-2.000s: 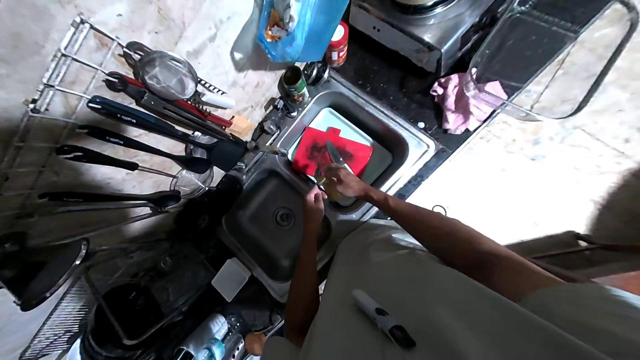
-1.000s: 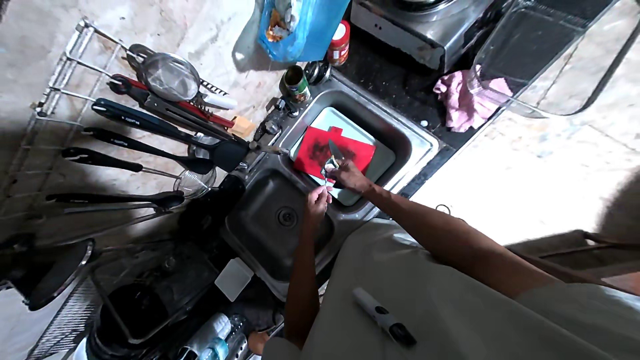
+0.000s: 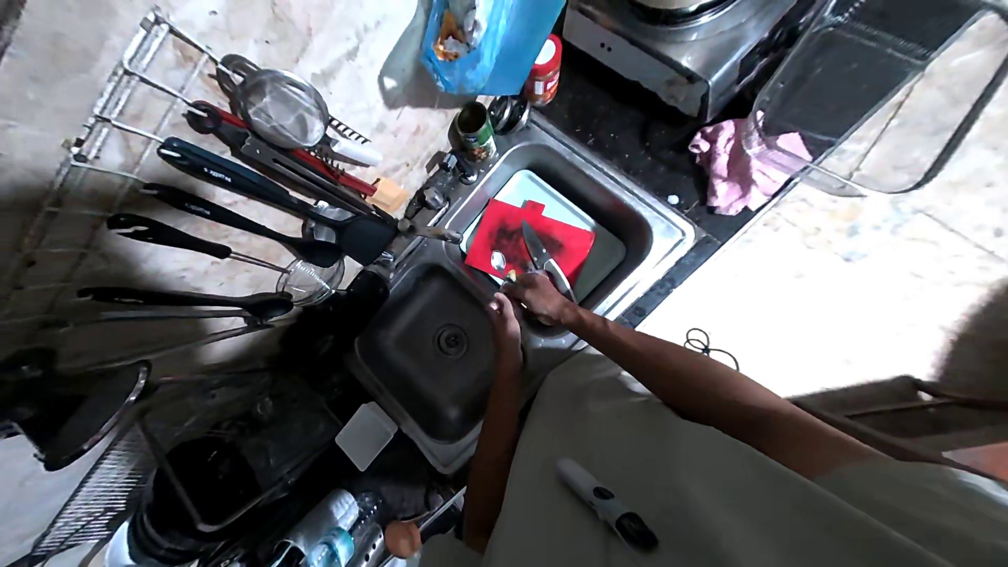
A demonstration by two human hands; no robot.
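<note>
My right hand (image 3: 540, 294), at the near edge of the right sink basin, is closed around a small pale yellowish piece and a kitchen knife (image 3: 538, 246), whose blade points up over a red cutting mat (image 3: 521, 237). Touching the same small piece from the left, my left hand (image 3: 504, 308) has its fingertips together above the divider between the basins. Dark bits lie on the mat, along with a small whitish piece (image 3: 498, 261). Under the mat is a white tray (image 3: 526, 187) inside the basin. What exactly the fingers pinch is too small to tell.
The left basin (image 3: 425, 346) has a drain. A faucet (image 3: 433, 231) reaches over the divider. Behind stand an open jar (image 3: 476, 134), a red-lidded jar (image 3: 543, 71) and a blue plastic bag (image 3: 496, 47). A stove (image 3: 677, 55) and pink cloth (image 3: 744, 167) lie right; utensils hang left.
A small whitish piece now lies on the mat left of the blade, where the earlier frames do not plainly show it. Both hands stay close together near the basin divider.
</note>
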